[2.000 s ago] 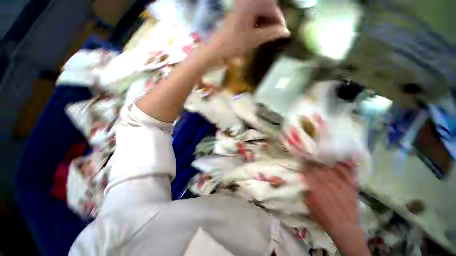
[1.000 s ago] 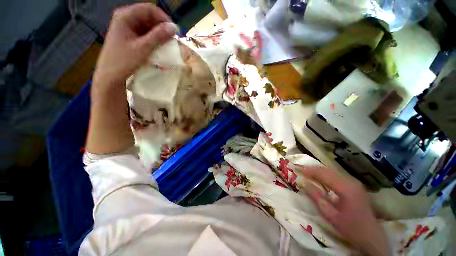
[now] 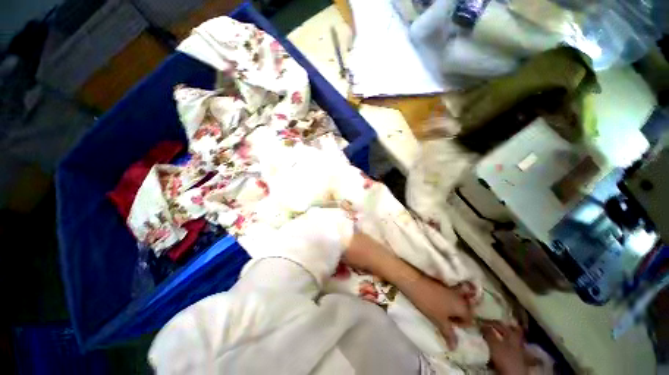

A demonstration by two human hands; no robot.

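A floral garment piece (image 3: 400, 223) in cream-white cloth with red-pink flowers runs from the blue crate over its rim to my lap. More floral cloth (image 3: 257, 139) lies heaped in the crate. My left hand (image 3: 447, 306) is low at the right of the lap, on the cloth, its fingers bent at the fabric; its exact grip is blurred. My right hand (image 3: 506, 346) is beside it, close to the bottom edge, partly covered by cloth; its grip cannot be made out.
The deep blue crate (image 3: 70, 242) stands left, with red cloth (image 3: 143, 176) inside. The machine bed (image 3: 539, 172) is at right. Olive-green cloth (image 3: 513, 91), white paper (image 3: 385, 55) and a clear plastic bag (image 3: 609, 33) lie on the table at the top.
My left hand has come down from the upper left to the lower right, beside my right hand. The floral cloth it held up now lies in and over the crate. My right hand is lower.
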